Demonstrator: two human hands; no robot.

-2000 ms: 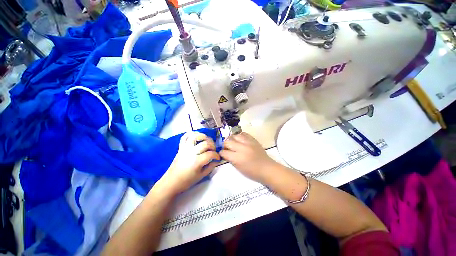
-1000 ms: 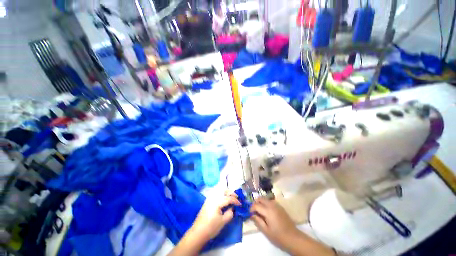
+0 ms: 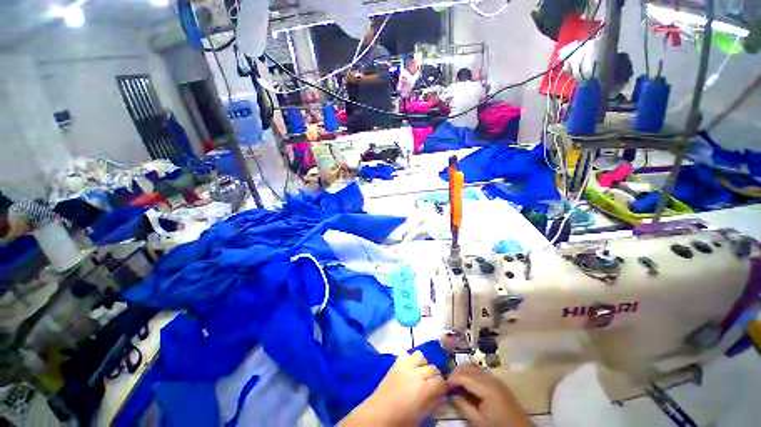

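Blue cloth [image 3: 275, 325] lies crumpled left of the sewing machine [image 3: 576, 321], with a pale grey-blue part [image 3: 259, 384] and a narrow white curved strip [image 3: 315, 279] on it. One end of the cloth reaches the needle area. My left hand [image 3: 409, 388] holds this end just in front of the presser foot. My right hand [image 3: 484, 396] is close beside it, fingertips bent at the cloth's edge; whether they grip it is hard to see. The light-blue lamp [image 3: 405, 296] hangs left of the needle. Both hands are near the lower edge of the picture.
Thread snips [image 3: 672, 406] lie right of the machine base, beside a pale round disc [image 3: 584, 400]. An orange-handled stick [image 3: 456, 200] stands at the head's left end. Blue thread cones [image 3: 584, 108] stand behind. Other machines, cloth piles and people [image 3: 370, 96] are further back.
The view has tilted up and left, showing more of the room. My hands stay at the needle area and now appear lower in the picture. The cloth lies much as before.
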